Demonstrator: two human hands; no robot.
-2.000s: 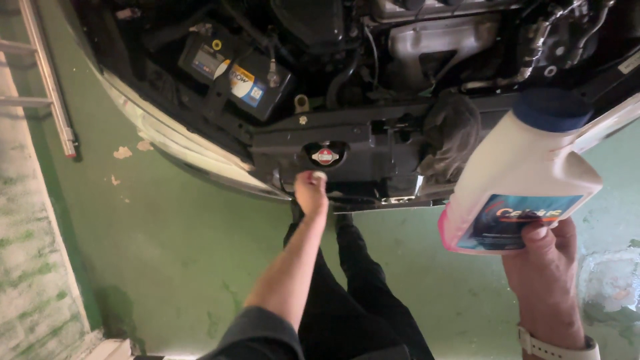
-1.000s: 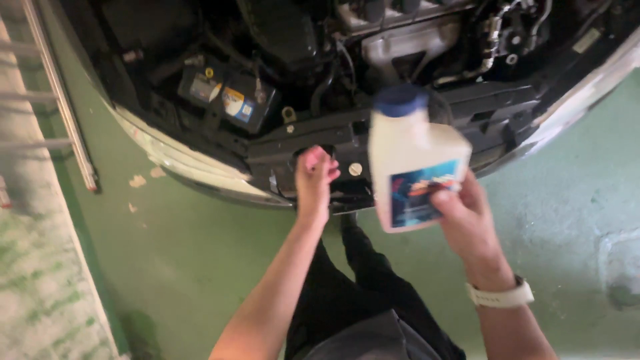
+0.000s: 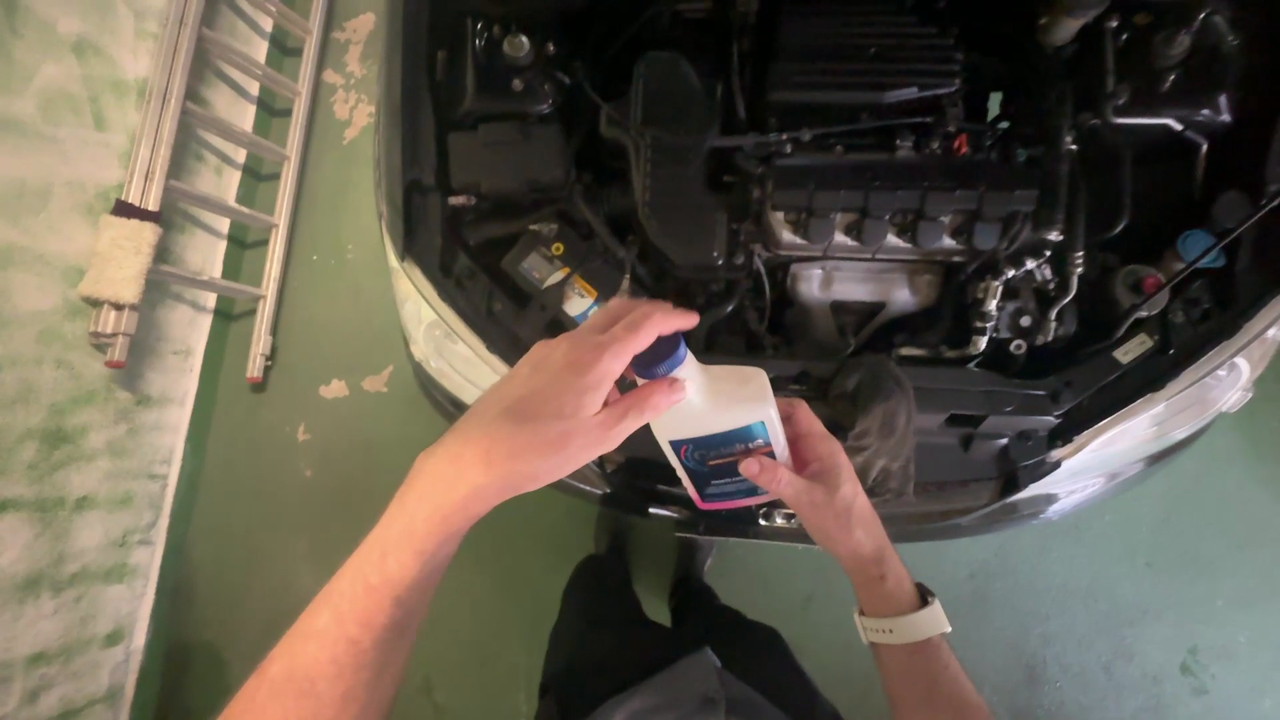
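Note:
A white plastic bottle (image 3: 725,395) with a dark blue label and a pink lower edge stands out in front of the car's front edge, slightly tilted. My right hand (image 3: 815,480) grips its lower right side, thumb across the label. The blue screw cap (image 3: 660,357) is on the bottle's neck, and my left hand (image 3: 560,400) has its fingers and thumb around it. Beyond the bottle lies the open engine bay, with a car battery (image 3: 550,268) at its left and the engine (image 3: 900,205) in the middle.
An aluminium ladder (image 3: 285,190) rests at the left, with a fluffy cover (image 3: 122,255) on one rail end. A dark cloth (image 3: 878,420) lies over the bay's front edge. A blue reservoir cap (image 3: 1200,248) and a thin prop rod (image 3: 1190,262) are at the right.
My left hand has moved from the radiator area onto the bottle's cap. The bottle has come toward the middle in my right hand. The view has shifted to show more of the engine bay.

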